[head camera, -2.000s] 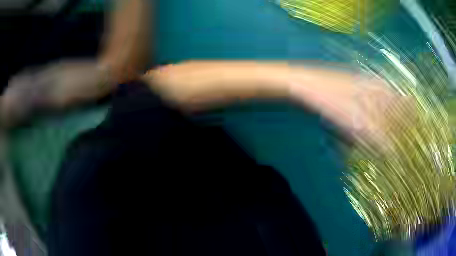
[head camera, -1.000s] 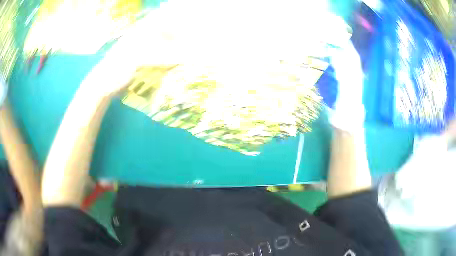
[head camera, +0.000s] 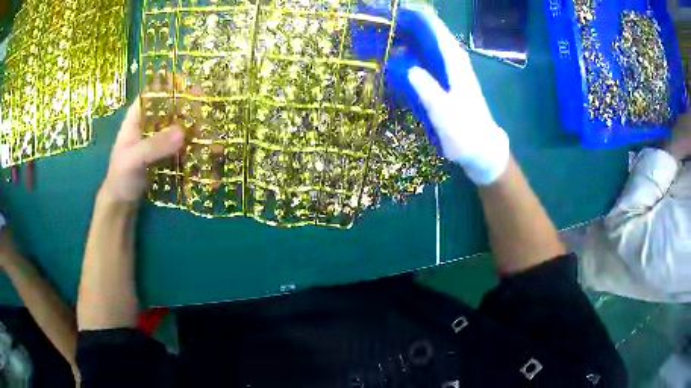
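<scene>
A gold sprue frame (head camera: 250, 144) with rows of small parts is in front of me, over the bench. My left hand (head camera: 159, 144) is bare and holds its left side, with the thumb on top and the fingers showing through the grid from below. My right hand (head camera: 447, 91), in a white glove with blue palm and fingers, is at the frame's upper right edge, its fingers around that edge. Loose gold parts (head camera: 413, 163) lie in a pile beneath and to the right of the frame.
A stack of full frames (head camera: 64, 76) lies at the upper left, with red handles (head camera: 29, 174) below it. A blue bin (head camera: 568, 72) with loose parts stands at the right. A dark flat rectangle (head camera: 500, 26) lies near it. Other people's arms (head camera: 34, 280) show at both sides.
The view has steadied and darkened from overexposure. The frame is now distinct, held between both hands. Earlier, the view swung from the left arm area to the bench front.
</scene>
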